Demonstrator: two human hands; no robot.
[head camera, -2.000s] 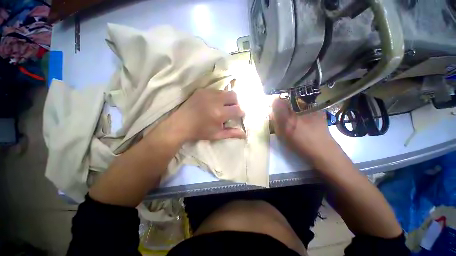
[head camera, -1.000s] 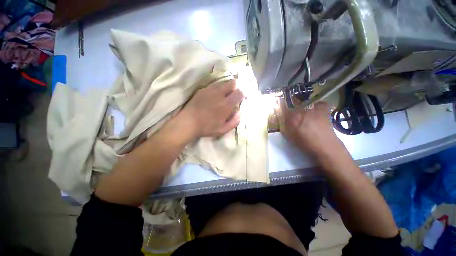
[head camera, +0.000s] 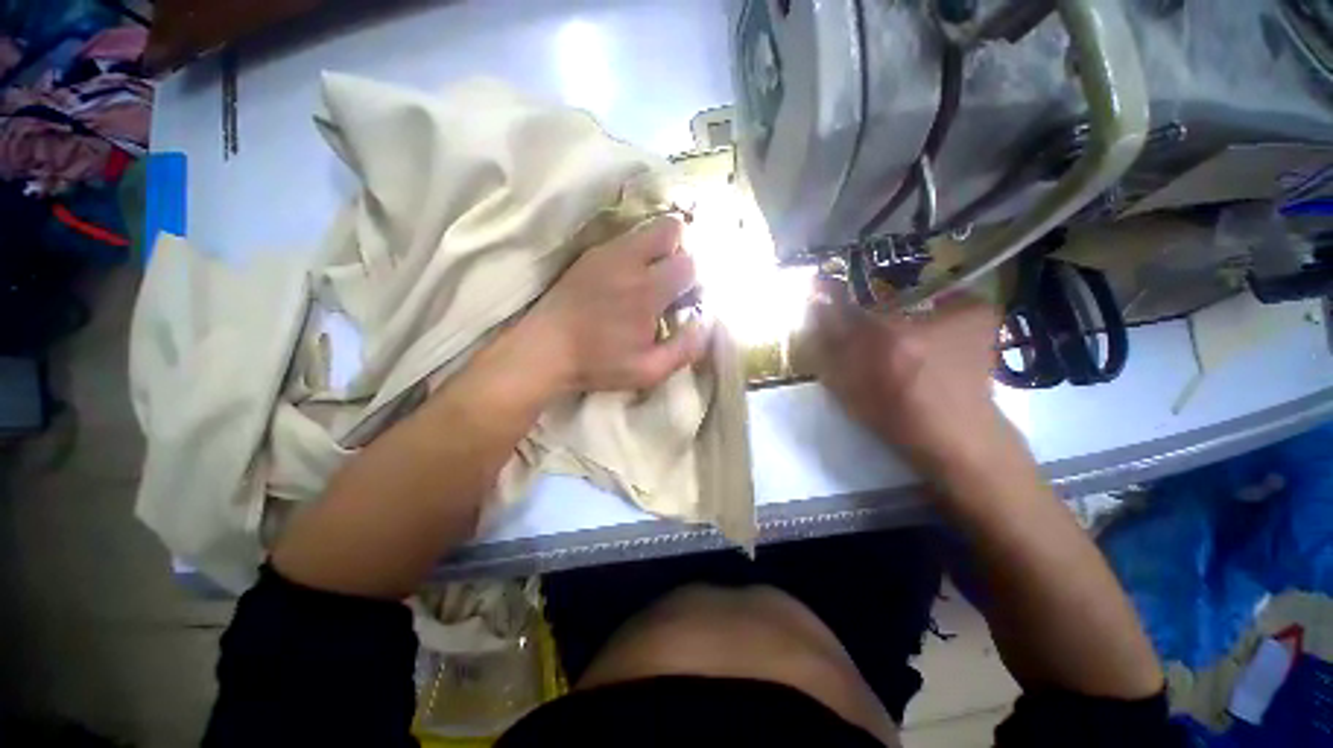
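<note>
The beige garment (head camera: 439, 219) lies in folds on the white table, left of the needle area, with one narrow corner reaching over the table's front edge. My left hand (head camera: 621, 314) grips the cloth just left of the bright lamp glare, fingers bent. My right hand (head camera: 899, 351) is right of the glare, its fingertips close to the needle area. Glare hides the presser foot, the needle and whatever the right fingertips touch. The grey sewing machine head (head camera: 877, 132) stands at upper right. A brassy bed plate (head camera: 775, 363) shows between my hands.
Black-handled scissors (head camera: 1089, 325) lie right of my right hand. The grey ribbed table edge (head camera: 643, 544) runs in front of me. Blue tape (head camera: 165, 197) is at the table's left edge. A yellow-rimmed basket (head camera: 553, 665) is below the table, and blue plastic (head camera: 1213, 548) lies at the right.
The straight pale strip that lay flat below the needle has turned or folded back leftward, leaving a narrow hanging corner and uncovering more bed plate. My left fingers have shifted slightly; my right hand moved little.
</note>
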